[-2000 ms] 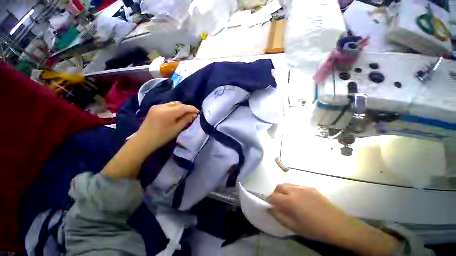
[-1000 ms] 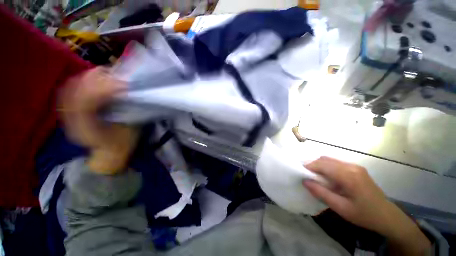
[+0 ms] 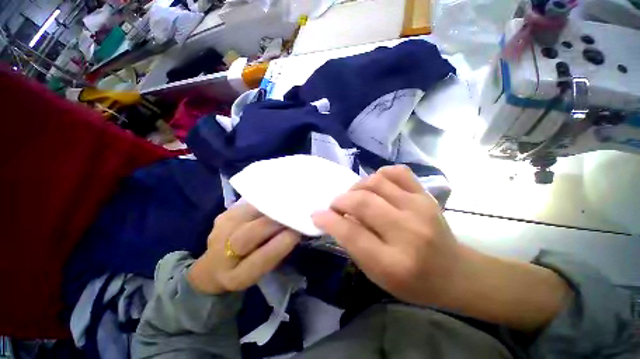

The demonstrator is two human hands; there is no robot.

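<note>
A small white pointed-oval cut piece [image 3: 291,188] is held up in front of me, above the front edge of the machine table. My right hand [image 3: 396,235] grips its right end between thumb and fingers. My left hand [image 3: 245,245], with a ring on one finger, is at its lower left edge; its fingertips are partly hidden behind the piece. The navy and pale garment [image 3: 281,130] lies heaped behind the piece, left of the needle. The presser foot [image 3: 544,174] stands over the lit bed with no cloth visible under it.
The white sewing machine head [image 3: 586,77] is at the right, with a reddish-pink scrap [image 3: 535,35] on top. Dark red cloth [image 3: 63,210] fills the far left. Navy cloth [image 3: 151,217] hangs beside it. A pale rounded piece [image 3: 610,186] lies right of the needle.
My left hand has let go of the pale garment cloth and come to the white piece. My right hand has raised the piece and brought it left. The garment's navy part now covers more of the heap.
</note>
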